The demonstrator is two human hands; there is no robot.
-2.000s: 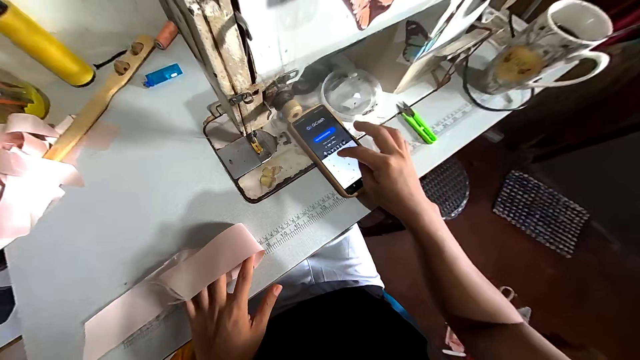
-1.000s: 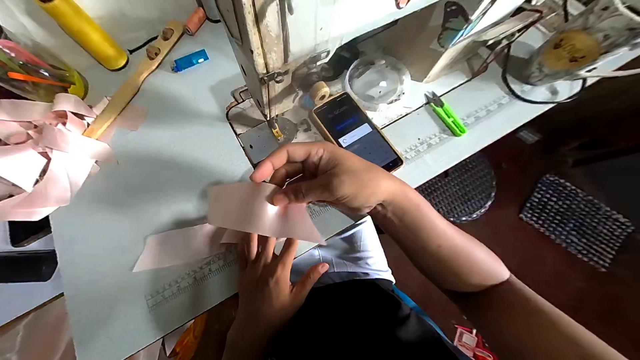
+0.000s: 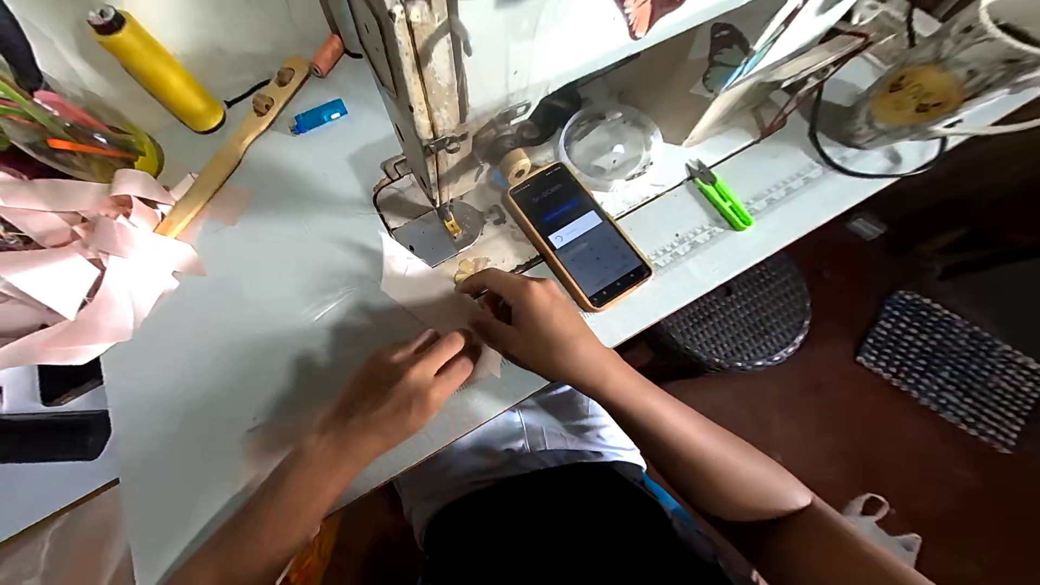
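Note:
A pale pink fabric strip (image 3: 426,294) lies slanting on the table in front of the sewing machine's needle and presser foot (image 3: 449,221). My right hand (image 3: 540,325) pinches its right edge between thumb and curled fingers. Close beside it, my left hand (image 3: 406,390) has bent fingers at the strip's lower end; whether they grip it is hidden. A smartphone in a tan case (image 3: 578,237) lies screen up just beyond my right hand. Green thread snips (image 3: 721,195) rest farther right on the table.
Pink fabric strips (image 3: 89,268) are heaped at the left, touching a wooden stick (image 3: 236,146). A yellow thread cone (image 3: 158,69), a blue lighter (image 3: 318,116), a clear round container (image 3: 611,146) and a patterned mug (image 3: 934,93) stand or lie around the sewing machine (image 3: 422,89).
My right hand has gone from the phone to the fabric strip. The strip has moved toward the needle, and my left hand no longer lies flat with spread fingers. The phone's screen has dimmed.

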